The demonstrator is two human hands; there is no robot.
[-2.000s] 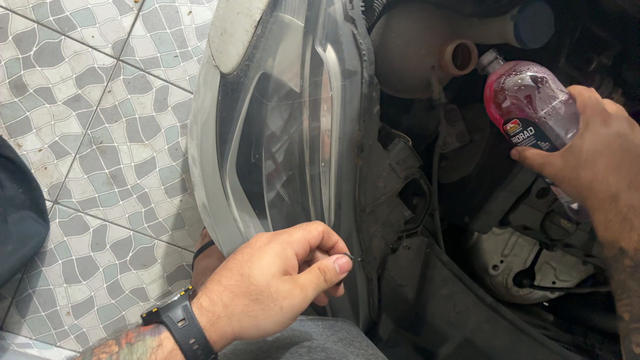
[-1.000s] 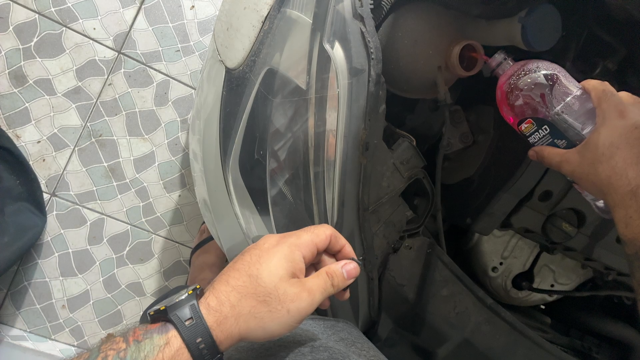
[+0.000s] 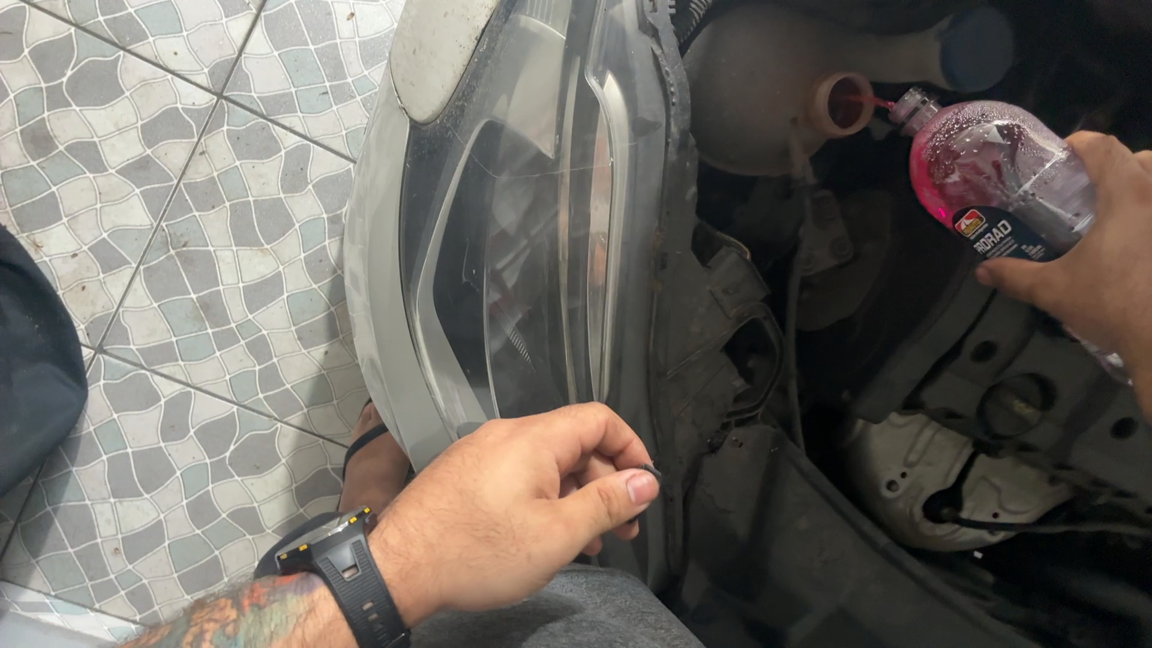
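Note:
My right hand (image 3: 1080,243) grips a clear plastic bottle (image 3: 999,171) of pink liquid, tilted with its neck toward the left. A thin pink stream runs from its mouth into the round open filler neck (image 3: 841,105) of a cloudy plastic reservoir (image 3: 747,81). The bottle's mouth is a little apart from the filler neck. Over the lower end of the car headlight (image 3: 531,261) is my left hand (image 3: 531,504), thumb and curled fingers pinched on a small dark thing, mostly hidden, whose kind I cannot tell.
A blue cap (image 3: 978,48) sits on another neck at the upper right. Below the bottle are engine parts, with a dark round cap (image 3: 1017,402) and a metal cover (image 3: 927,486). Patterned floor tiles (image 3: 180,225), a dark object (image 3: 36,360) and a foot (image 3: 373,468) show on the left.
Two seconds ago the bottle was more upright, with no stream seen. It has since tilted further, and pink liquid flows into the filler neck. My left hand has barely moved.

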